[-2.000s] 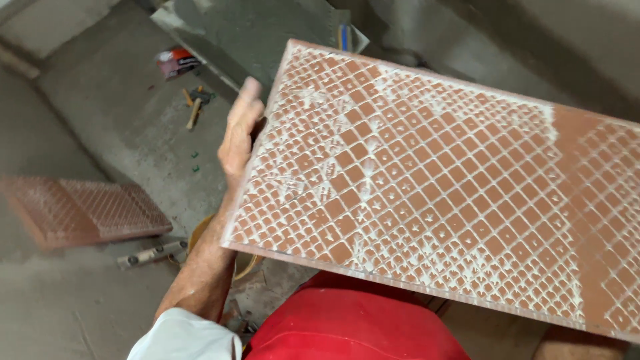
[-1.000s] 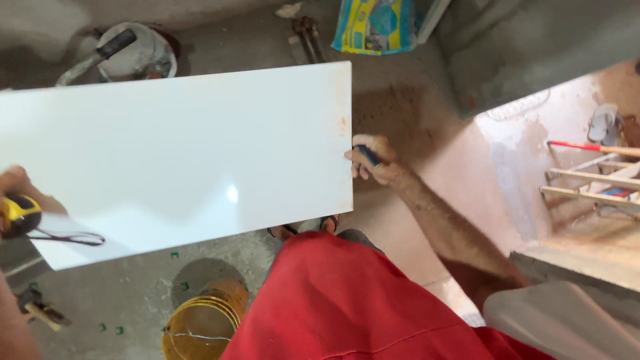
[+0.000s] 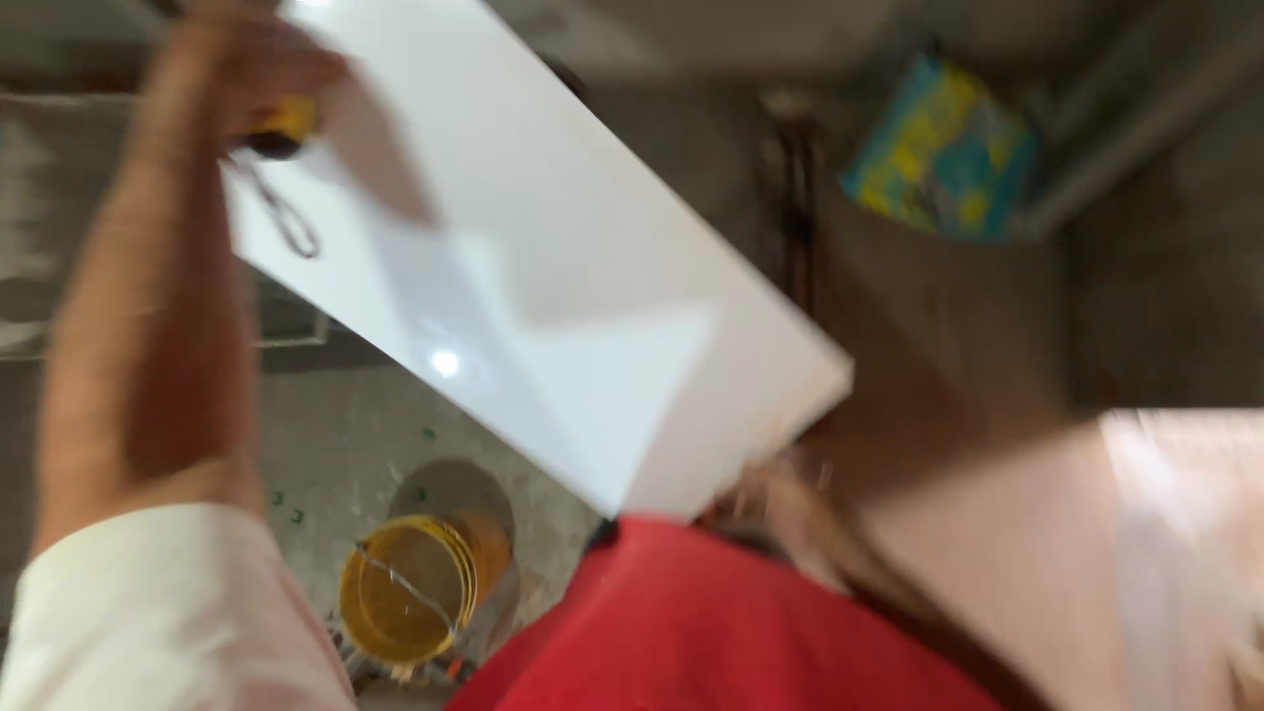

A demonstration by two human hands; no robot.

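A large rectangular tile [image 3: 553, 267] with a glossy white face lies slantwise across the view, its near end beside my red garment. At its far left part is my left hand [image 3: 272, 74], blurred, with a yellow and black tape measure [image 3: 286, 123] in it; a thin wrist strap hangs from that over the tile. My right hand [image 3: 765, 494] is at the near right end of the tile, blurred and partly hidden, so its fingers cannot be made out. Shadows and a bright light reflection show on the tile's face.
A yellow bucket [image 3: 405, 592] with a wire handle stands on the grey floor at lower left, small green pieces near it. A blue and yellow bag [image 3: 943, 153] lies at upper right, with long dark tools [image 3: 798, 217] left of it. A pale surface is at right.
The tile's ridged brown back showed first, then its white face. Since the second frame the tile has swung from nearly level to a steep slant, my left hand now at its upper end.
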